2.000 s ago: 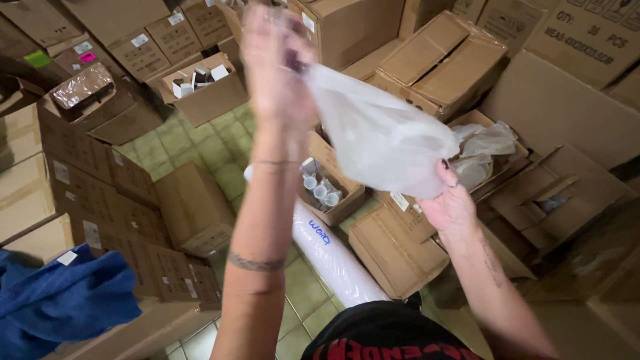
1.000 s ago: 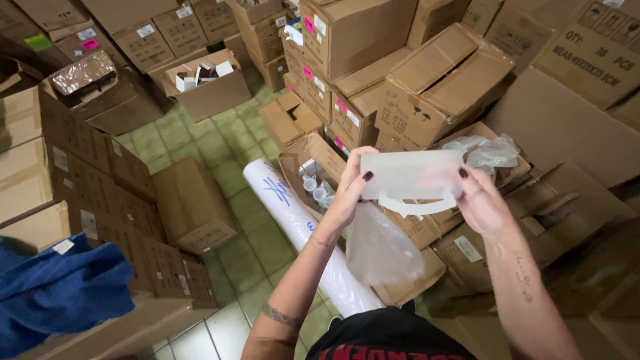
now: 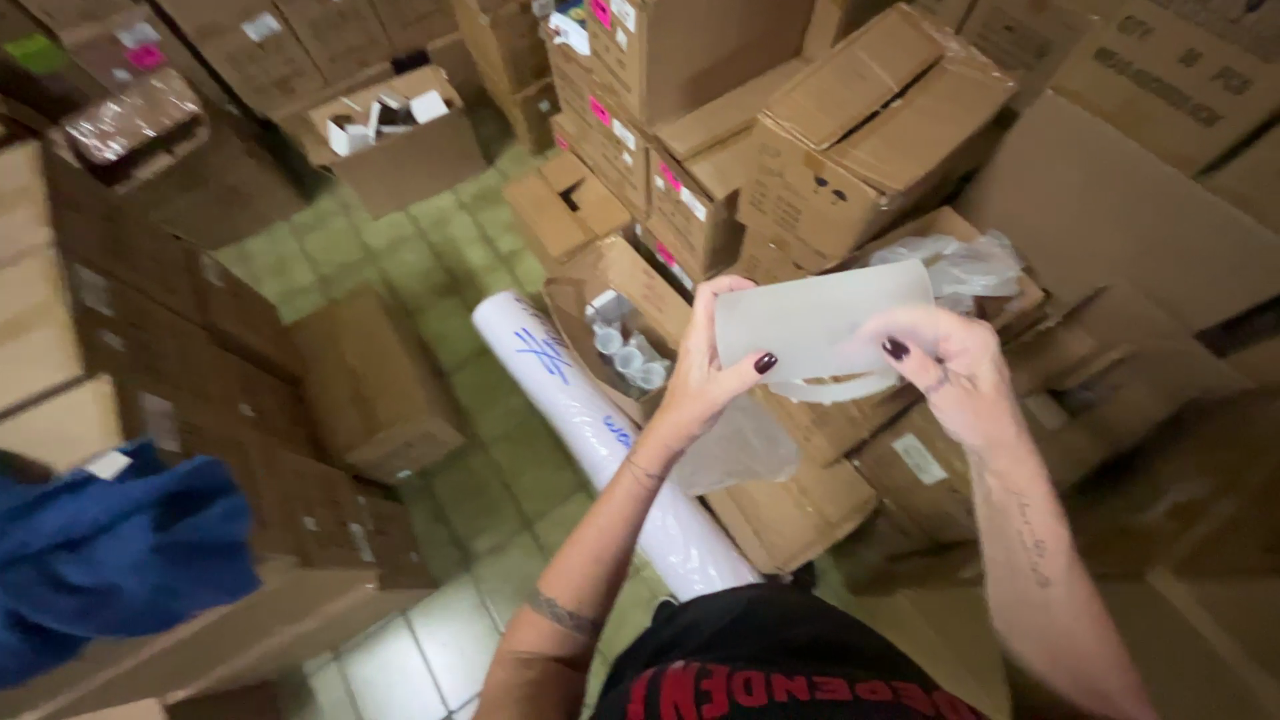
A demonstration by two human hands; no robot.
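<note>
A frosted, translucent mug with a curved handle (image 3: 822, 318) lies sideways between my hands. My left hand (image 3: 715, 365) grips its left end, thumb on the near side. My right hand (image 3: 950, 365) is at its right end, slightly blurred, with the thumb against the frosted wall. The handle points down toward me. Below my left hand, a thin translucent plastic bag (image 3: 745, 445) hangs down; how it is held is hidden.
A long white plastic-wrapped roll (image 3: 600, 430) leans beside an open carton of clear cups (image 3: 625, 355). Stacked cardboard boxes (image 3: 875, 130) stand ahead and right, more boxes (image 3: 215, 310) at left with a blue cloth (image 3: 120, 550). Another open carton (image 3: 410, 165) holds white small boxes.
Two seconds ago the translucent bag was stretched between my raised left hand and my right hand. Since then both hands have come together on the frosted mug, and the bag hangs lower.
</note>
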